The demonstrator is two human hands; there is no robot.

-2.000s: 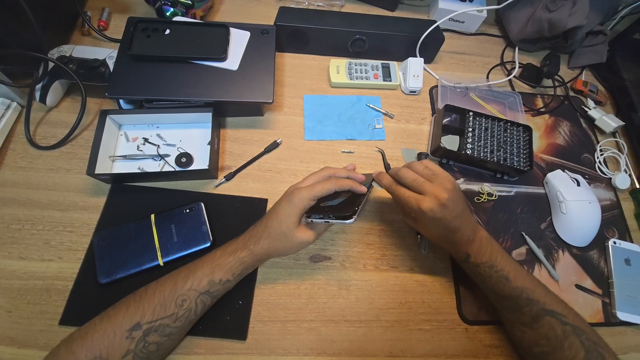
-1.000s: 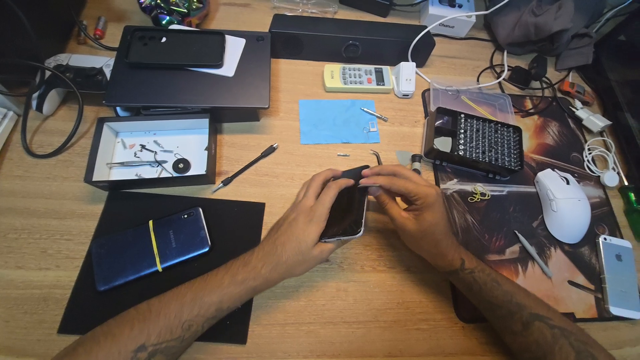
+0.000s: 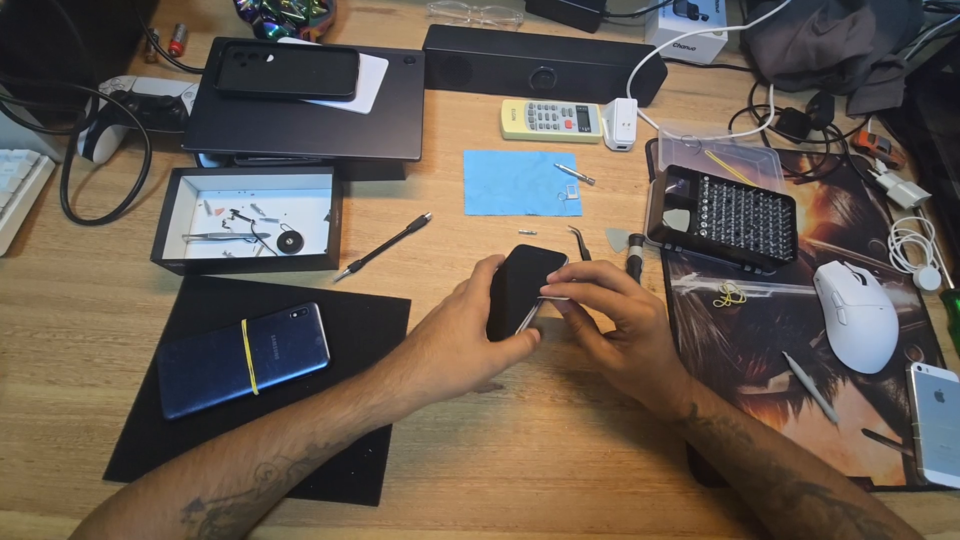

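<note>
My left hand (image 3: 474, 330) grips a black-screened smartphone (image 3: 519, 289) by its sides, with the thumb at its lower right edge. My right hand (image 3: 615, 322) pinches a small, thin, pale flat piece (image 3: 553, 298) between thumb and fingers, against the phone's right edge. What that piece is, I cannot tell. Just beyond the right hand lie black tweezers (image 3: 580, 242), a grey triangular pick (image 3: 617, 239) and a screwdriver handle (image 3: 635, 255). A small metal bit (image 3: 528, 232) lies past the phone's top. Farther off, a blue cloth (image 3: 495, 184) bears a metal driver piece (image 3: 574, 174) and a SIM tray (image 3: 572, 192).
A blue phone with a yellow rubber band (image 3: 217, 367) rests on a black mat (image 3: 337, 450) at left. Behind it are an open box of small parts (image 3: 322, 259) and a flexible driver shaft (image 3: 383, 247). A bit case (image 3: 750, 217) and white mouse (image 3: 856, 315) occupy the right.
The phone's screen shows more, as my fingers have moved off its top end. My right hand has shifted to the phone's right edge, where a pale piece now shows in its fingers.
</note>
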